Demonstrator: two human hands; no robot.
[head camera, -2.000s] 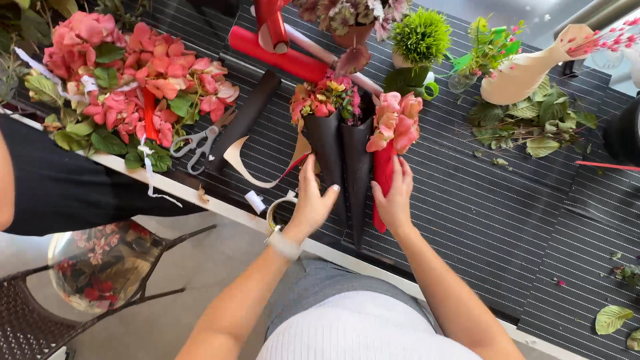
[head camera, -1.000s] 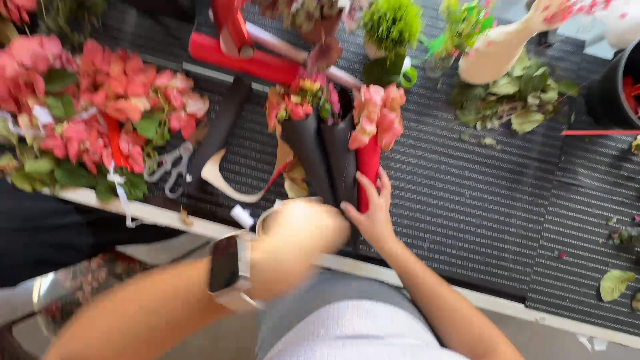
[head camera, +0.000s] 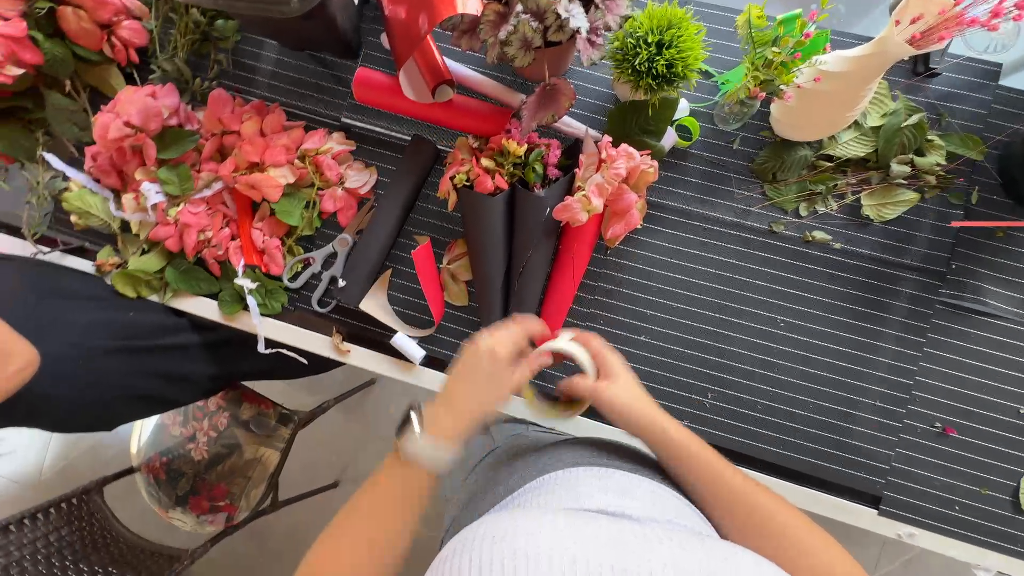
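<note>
My right hand (head camera: 612, 380) grips a roll of tape (head camera: 570, 352) above the table's front edge. My left hand (head camera: 500, 364), slightly blurred, has its fingertips at the roll's left side. Just beyond my hands lie two black paper cones (head camera: 486, 248) holding pink, red and yellow flowers. Against their right side rests a red paper cone (head camera: 572, 260) with salmon-pink blooms (head camera: 612, 184). The cones' lower tips are partly hidden by my hands. A curled red and cream paper strip (head camera: 428, 280) lies to the left, near a small white roll (head camera: 408, 348).
Grey-handled scissors (head camera: 324, 264) and a black paper roll (head camera: 392, 216) lie left, beside heaped pink flowers (head camera: 232, 168). Red paper rolls (head camera: 440, 102) and potted plants (head camera: 656, 48) stand behind. Cut leaves (head camera: 880, 152) lie at right. A person in black (head camera: 120, 352) stands at left, near a chair (head camera: 96, 520).
My hands have left the paper cones. The tape roll, which lay on the table's front edge two seconds ago, is now held up between my hands.
</note>
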